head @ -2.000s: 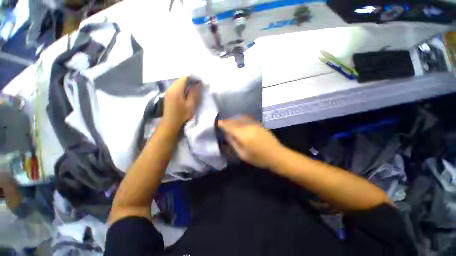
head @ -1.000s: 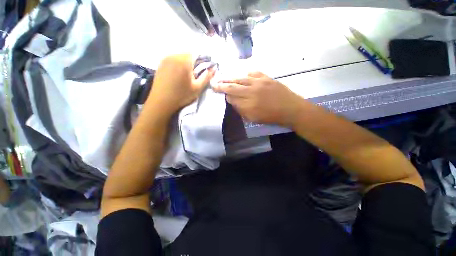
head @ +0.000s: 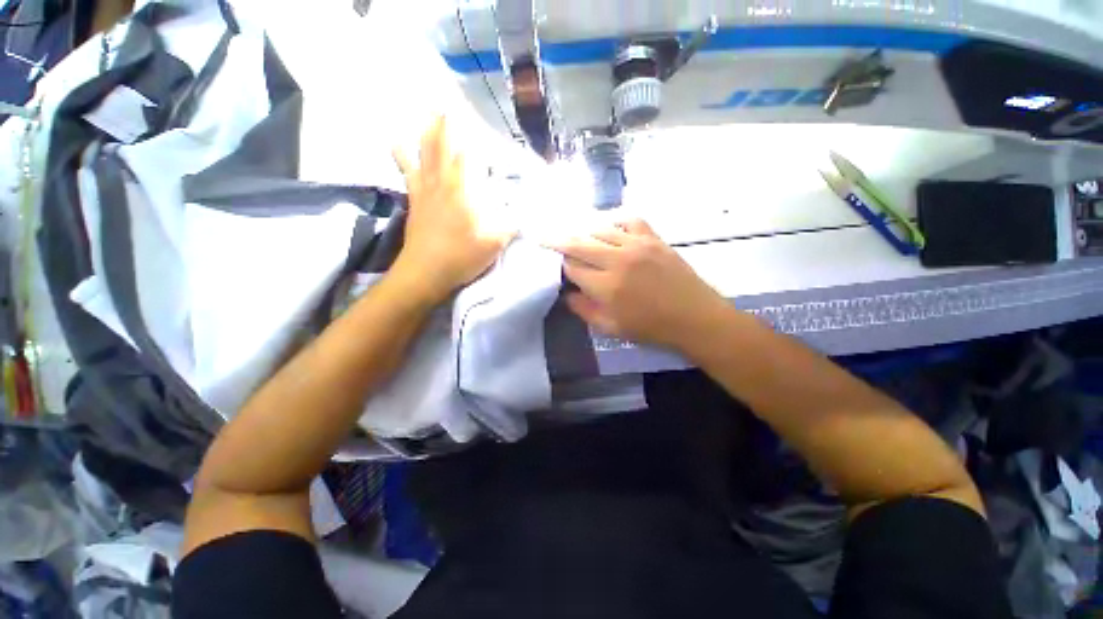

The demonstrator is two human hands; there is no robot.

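Observation:
A light grey garment point(head: 260, 260) with dark grey panels lies heaped on the left of the table and runs under both hands. My left hand point(head: 450, 212) lies flat on the cloth with fingers spread, left of the needle area. My right hand point(head: 629, 281) pinches the garment's edge just in front of the needle area. A dark grey panel point(head: 571, 342) hangs below my right hand at the table edge. The white sewing machine point(head: 750, 91) with a blue stripe stands behind. Bright glare hides the presser foot and needle.
Yellow-green and blue thread snips point(head: 873, 206) lie right of the needle area, beside a flat black rectangle point(head: 986, 223). A ruler strip point(head: 847, 312) runs along the front table edge. Grey cloth heaps point(head: 1028, 423) lie below the table at right, and more cloth lies below at left.
The garment's edge has moved up to the needle area with both hands. My left hand has opened from a grip to lying flat, and my right hand has moved up and still pinches cloth.

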